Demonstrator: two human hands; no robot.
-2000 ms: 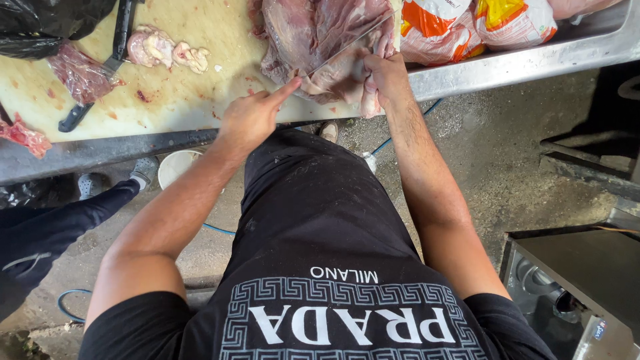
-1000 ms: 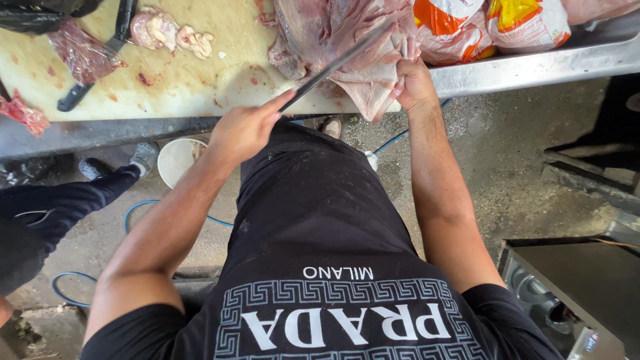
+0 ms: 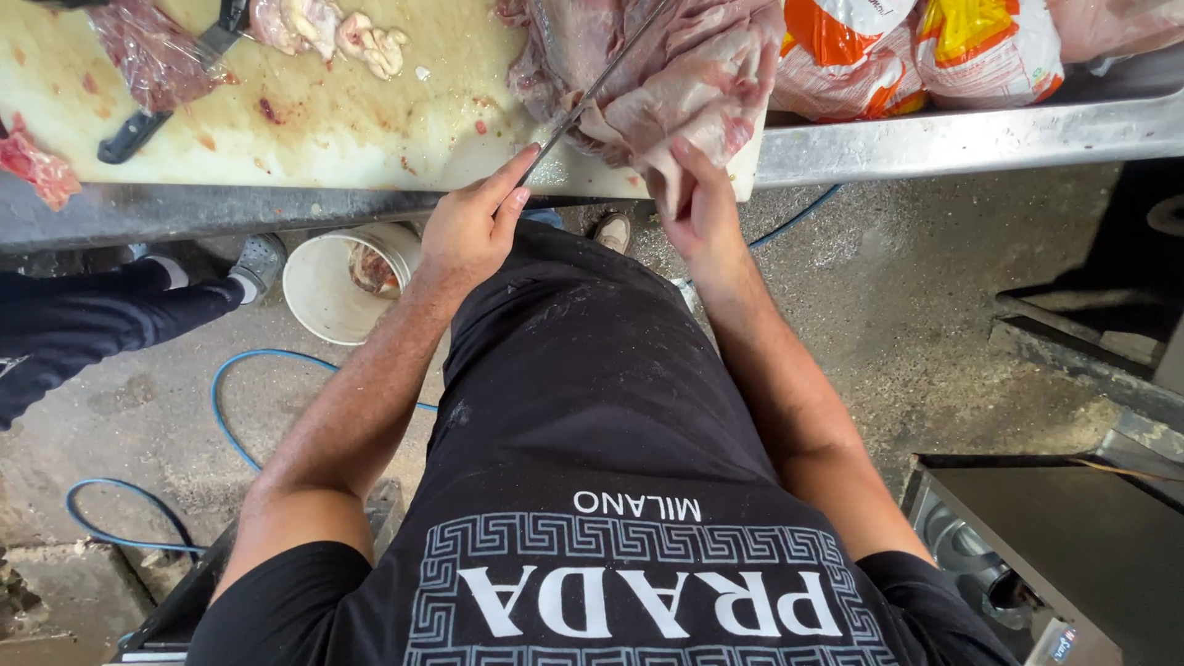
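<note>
My left hand (image 3: 472,227) is closed on a long, narrow-bladed knife (image 3: 597,97); its handle is hidden in the fingers. The blade slants up and right across a large piece of raw meat (image 3: 638,69), seen nearly edge-on. My right hand (image 3: 703,199) pinches a pale flap at the meat's near right corner, thumb and fingers around it, at the front edge of the cutting board (image 3: 370,139). The top of the meat is cut off by the frame.
On the board's left lie a black-handled knife (image 3: 134,137), meat in clear plastic (image 3: 153,55) and fatty scraps (image 3: 310,28). Wrapped packages (image 3: 990,55) sit in a metal tray (image 3: 962,143) at right. Below are a white bucket (image 3: 342,287), a blue hose (image 3: 217,398) and another person's leg (image 3: 120,314).
Against one second ago, the flap in my right hand is more bunched and folded. The blade has stayed slanted across the meat. The view has shifted slightly.
</note>
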